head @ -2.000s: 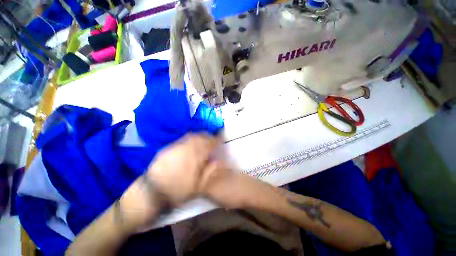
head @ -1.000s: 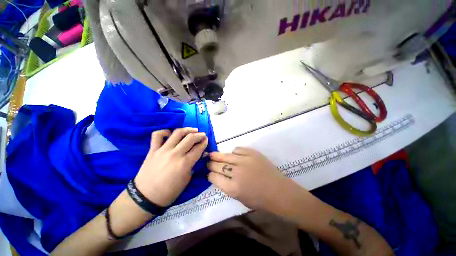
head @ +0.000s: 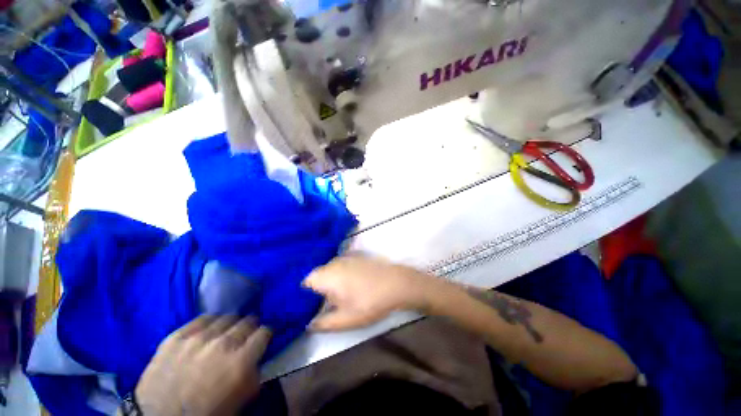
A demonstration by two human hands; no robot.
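Blue garment cloth (head: 252,215) lies bunched on the white table, its right edge under the head of the off-white HIKARI sewing machine (head: 439,89). A pale grey-blue part of the cloth (head: 223,288) shows near its middle. My left hand (head: 203,366) is at the cloth's lower edge, blurred, its fingers on the cloth; its grip is unclear. My right hand (head: 357,292) is at the cloth's lower right edge, thumb and fingers against the blue cloth, seeming to pinch it. The needle area is too blurred to make out.
Scissors (head: 540,171) with red and yellow handles lie right of the needle area. A printed ruler scale (head: 536,229) runs along the front edge. A yellow-green basket (head: 168,81) with pink and black cones stands upper left. More blue cloth (head: 561,309) hangs below the table at right.
My left hand has moved down and left, away from the needle area. My right hand has moved slightly down and left. The cloth is bunched higher near the machine. The camera view has shifted back.
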